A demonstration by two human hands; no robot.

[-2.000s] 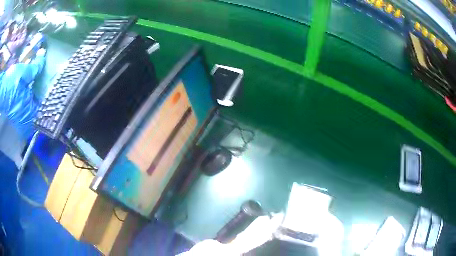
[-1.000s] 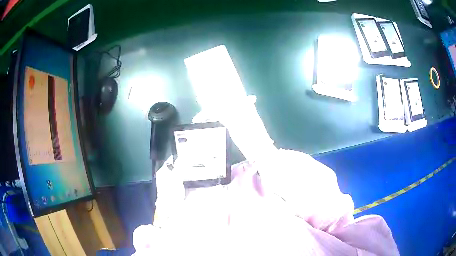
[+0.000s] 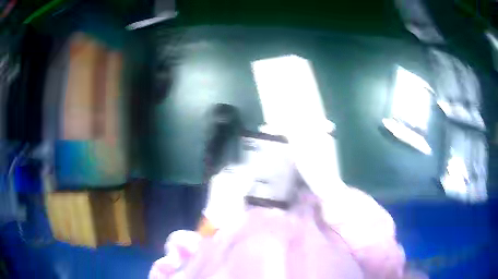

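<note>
The picture is blurred and partly overexposed. An e-reader with a pale screen and black border is held low in front of me, screen up. My left hand, white-gloved, grips its left edge. My right hand is a washed-out white shape at its right side, by the lower end of a white tray; its fingers and any hold cannot be made out. The black barcode scanner lies left of the tray, just beyond my left hand.
A monitor stands at the left above tan boxes. A dark mouse shape is near it. A white tray and more trays with devices lie at the right. Blue floor shows below the bench.
The head view has turned, so the bench, monitor and trays appear shifted right and blurred. The e-reader remains in my left hand, with my right hand still beside it.
</note>
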